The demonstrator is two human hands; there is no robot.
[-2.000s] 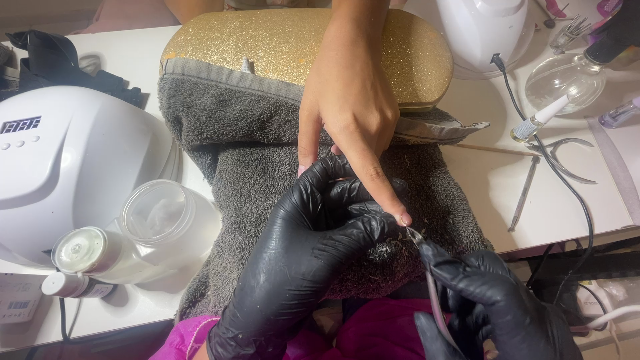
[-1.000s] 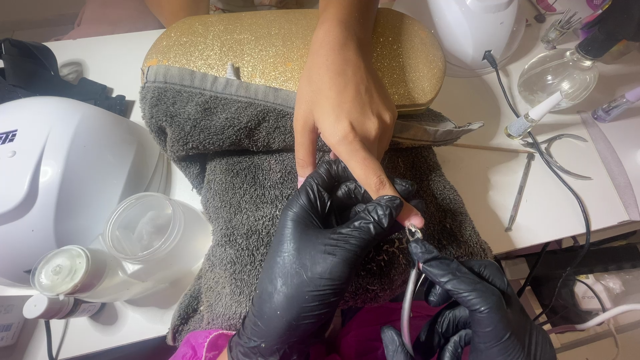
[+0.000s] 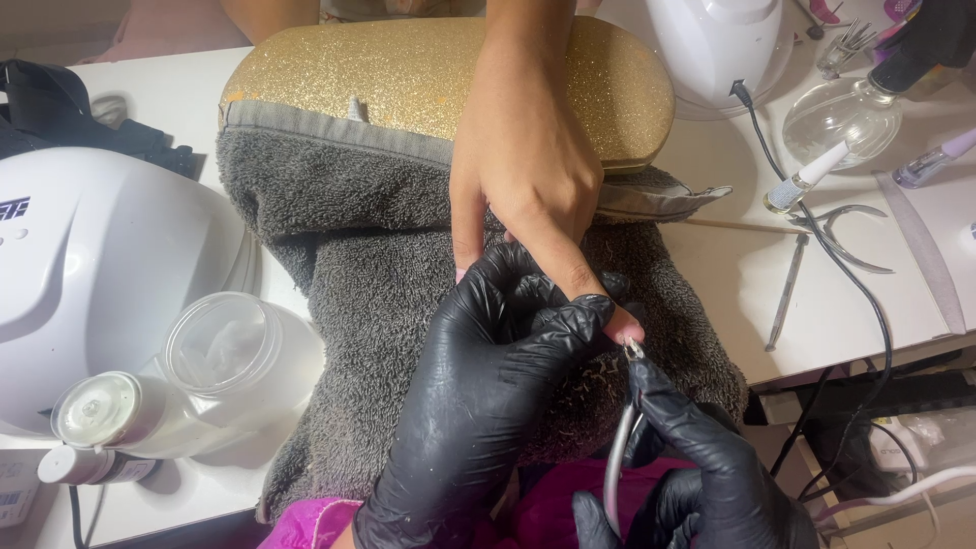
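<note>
Another person's hand (image 3: 526, 152) reaches down over a gold glitter armrest (image 3: 396, 61) and a dark grey towel (image 3: 366, 305). My left hand (image 3: 488, 381), in a black glove, grips that hand's extended finger near its tip, thumb on top. In my right hand (image 3: 709, 457), also gloved in black, is a pair of metal cuticle nippers (image 3: 619, 465); the jaws are at the nail edge of the fingertip (image 3: 627, 326). Small pale bits lie on the towel below. The palm side of my left hand's grip is partly hidden.
At left are a white nail lamp (image 3: 99, 267), an open plastic jar (image 3: 221, 343) and small bottles. At right are a second white lamp (image 3: 720, 46), a black cable, a nail polish bottle (image 3: 785, 194), other nippers (image 3: 854, 240), a metal pusher (image 3: 787, 293) and a nail file (image 3: 919, 252).
The other person's finger stays in my left hand's grip, and the nippers stay at its tip. The handles have swung to a more upright angle since the earliest frame. The view has shifted slightly.
</note>
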